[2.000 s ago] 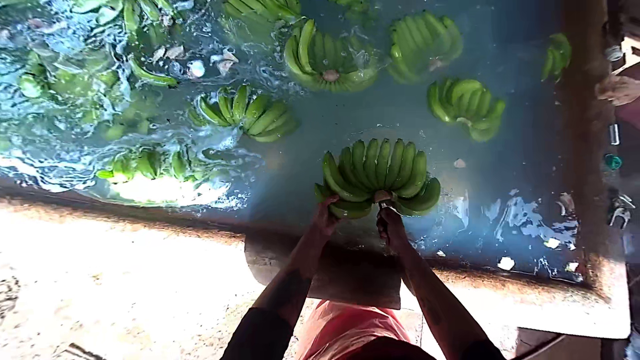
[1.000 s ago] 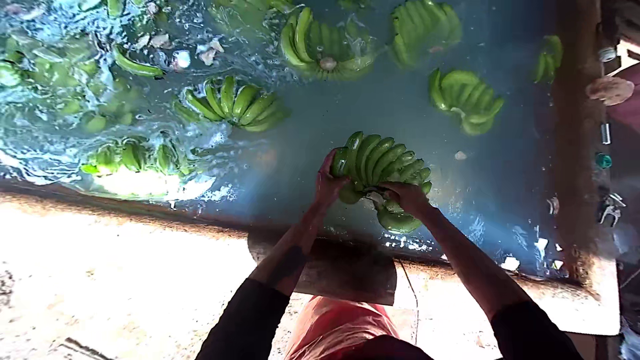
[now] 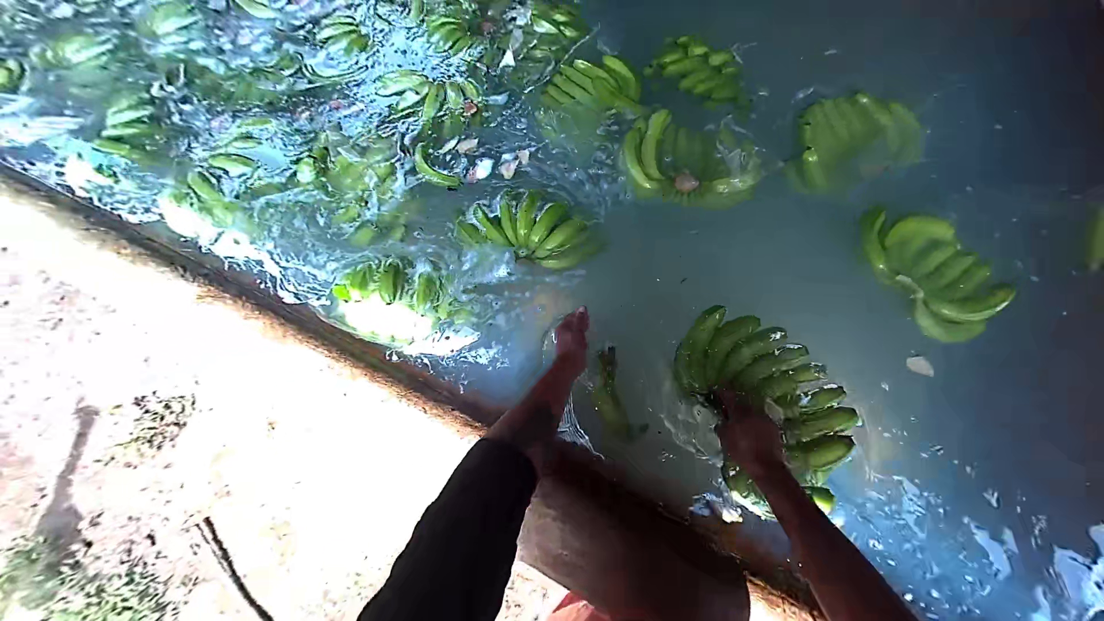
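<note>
My right hand [image 3: 752,435] is closed around the stem side of a cluster of green bananas [image 3: 780,366], which lies at the water's surface near the tank's front edge. To the left, my left hand [image 3: 572,336] is at the water, apart from the cluster; its fingers are too small and blurred to tell what they do. Between the two hands a single green banana [image 3: 611,398] lies in the water. Whether my right hand also grips a tool is hidden.
More green banana clusters float beyond my hands, among them one at the right [image 3: 936,267], one at the top middle [image 3: 690,164] and one ahead of my left hand [image 3: 533,226]. The tank's edge [image 3: 345,345] runs diagonally between water and bright ground.
My left hand has let go of the cluster and moved left. A single banana now shows between my hands. The cluster has turned in my right hand. The view has swung left.
</note>
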